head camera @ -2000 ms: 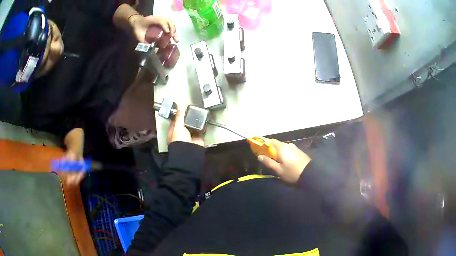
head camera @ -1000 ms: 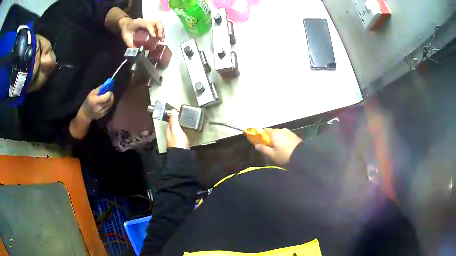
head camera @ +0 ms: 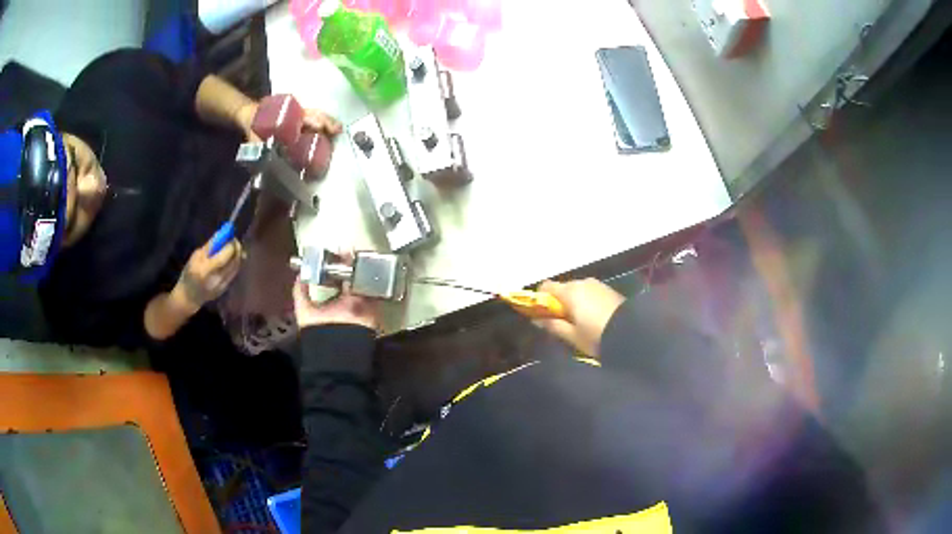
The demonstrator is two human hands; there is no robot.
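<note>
My left hand [head camera: 339,307] is around a grey steel mould insert [head camera: 379,275] with a post and a small block at its left end, at the table's near left edge. My right hand [head camera: 585,312] holds a screwdriver by its yellow-orange handle [head camera: 534,304]. Its long thin shaft points left and its tip is at or close to the insert's right side; contact cannot be told. Two silver insert bars with round knobs, one nearer [head camera: 388,186] and one farther [head camera: 435,125], lie on the off-white table [head camera: 564,198] beyond the insert.
A seated person [head camera: 136,198] at left holds an insert with dull red moulded parts [head camera: 278,118] and a blue-handled screwdriver [head camera: 221,239]. A green bottle [head camera: 362,54] and pink parts [head camera: 453,31] lie at the back. A smartphone [head camera: 633,99] lies right; a red-and-white box [head camera: 731,23] is beyond.
The view has shifted. My left hand has changed its grip and now lies under the insert's post. The co-worker's blue screwdriver has risen from low at left to their insert.
</note>
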